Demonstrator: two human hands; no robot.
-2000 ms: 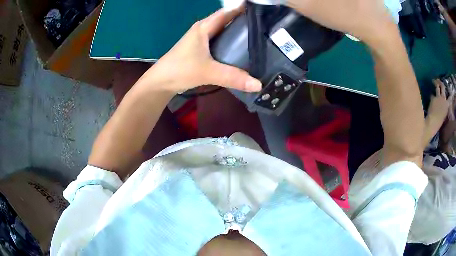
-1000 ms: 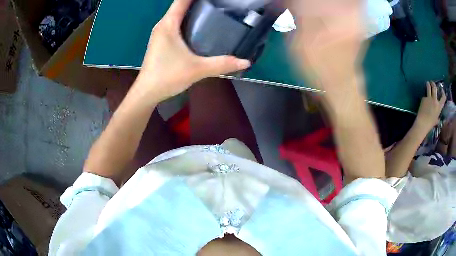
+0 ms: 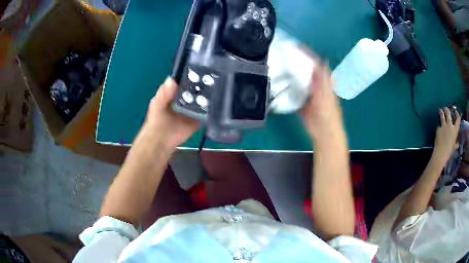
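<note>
A black-grey security camera (image 3: 221, 72) is held up over the bench's front edge, its round dome head at the top, the dark square lens window at lower right and a lamp panel with four pale dots at lower left. My left hand (image 3: 172, 115) grips its lower left side. My right hand (image 3: 321, 97), blurred, is at the right of the camera, its fingers at the edge of a white crumpled cloth (image 3: 289, 72). The cloth is beside and partly behind the camera.
A white squeeze bottle (image 3: 361, 68) lies on the green bench (image 3: 380, 123) at right. Another black camera (image 3: 408, 49) lies beyond it. Another person's hand (image 3: 448, 128) is at far right. An open carton (image 3: 61, 113) with black units stands at left; red stools are below the bench.
The camera has turned so its lens window and lamps face me. My right hand has moved to the white cloth. The view has shifted, bringing the bottle into the picture.
</note>
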